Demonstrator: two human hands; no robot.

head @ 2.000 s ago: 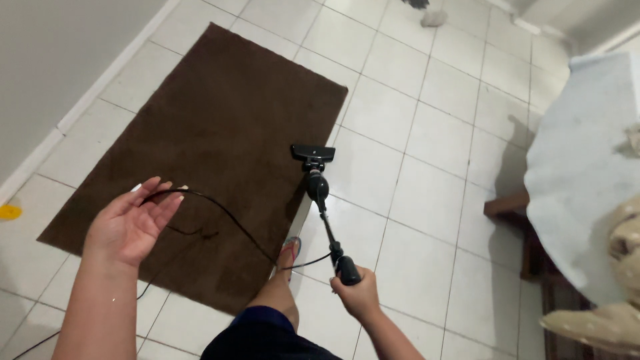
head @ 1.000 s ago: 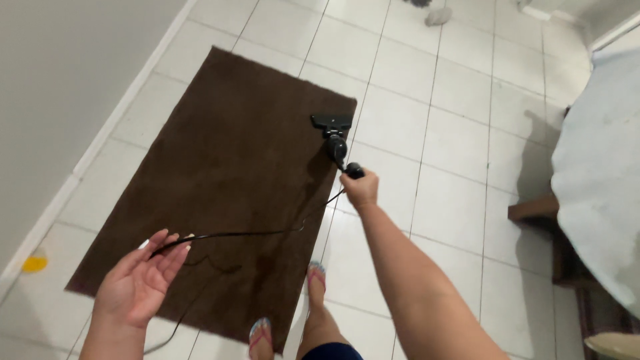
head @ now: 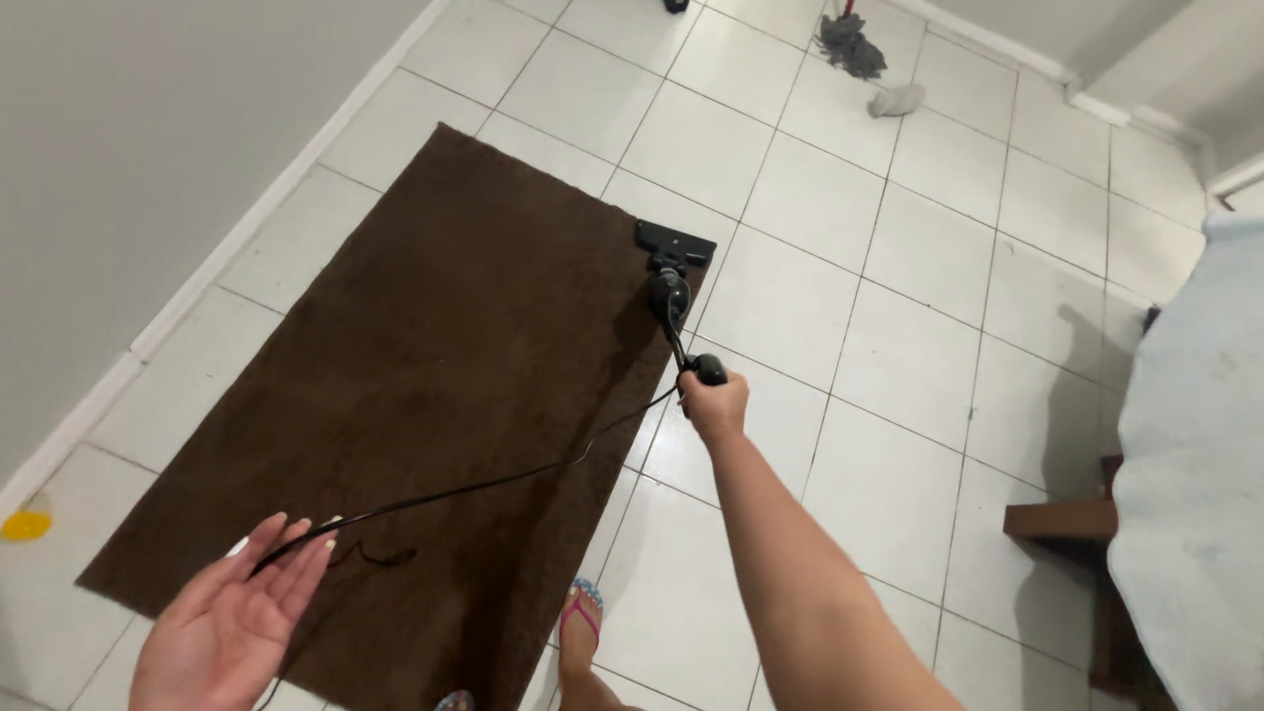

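My right hand (head: 715, 403) is closed around the black handle (head: 707, 370) of a stick vacuum cleaner. The wide black floor head (head: 675, 243) rests at the far right corner of a brown rug (head: 395, 355), below the round black body (head: 670, 294). A black power cord (head: 474, 487) runs from the handle across the rug to my left hand (head: 237, 602). That hand is palm up at the lower left, with the cord lying between its thumb and fingers. Past the hand the cord drops toward the bottom edge, partly hidden.
White floor tiles surround the rug, with a grey wall at the left. A grey mop head (head: 851, 47) and a pale cloth (head: 897, 100) lie at the top. A yellow object (head: 27, 524) is at the far left. Right, a light cloth (head: 1195, 444) hangs over brown wooden furniture (head: 1062, 519).
The right hand has reached farther forward, and the vacuum's floor head has moved up along the rug's right edge to its far corner. The left hand still has the cord.
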